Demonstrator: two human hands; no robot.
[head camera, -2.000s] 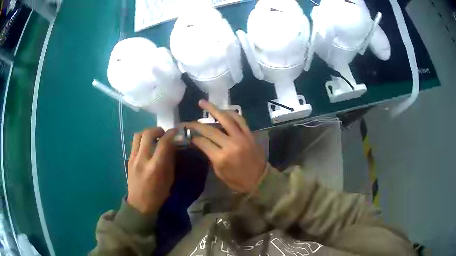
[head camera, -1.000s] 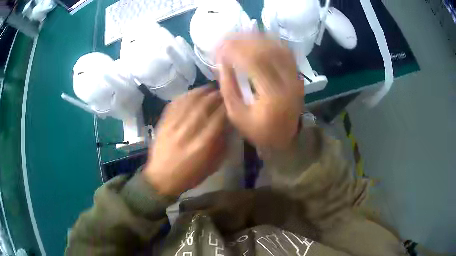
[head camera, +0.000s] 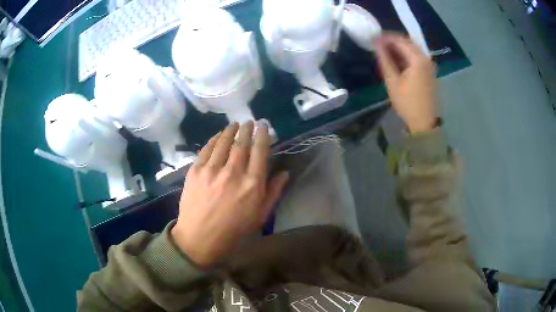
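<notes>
Four white security cameras stand in a slanting row: one at far left (head camera: 70, 128), one beside it (head camera: 137, 91), a third (head camera: 210, 55) and one at right (head camera: 299, 36). Their bracket feet point towards me. My left hand (head camera: 228, 189) lies palm down, its fingertips over the third camera's bracket foot (head camera: 264, 130) and its thumb apart. The palm side is hidden. My right hand (head camera: 411, 79) is raised at the right, fingers curled, its tips by the right end of the white mouse (head camera: 361, 25). Whether it pinches something small cannot be seen.
A white keyboard (head camera: 131, 27) lies behind the cameras. A dark monitor corner (head camera: 39, 15) is at upper left. A white strip (head camera: 409, 24) crosses the dark mat (head camera: 451, 52) at right. Clear plastic (head camera: 317, 189) and thin white wires (head camera: 311, 143) are below the bench edge.
The view has shifted rightwards, so the cameras appear further left. My hands were together and blurred in front of the cameras; now my right hand has moved away right, and my left is flatter.
</notes>
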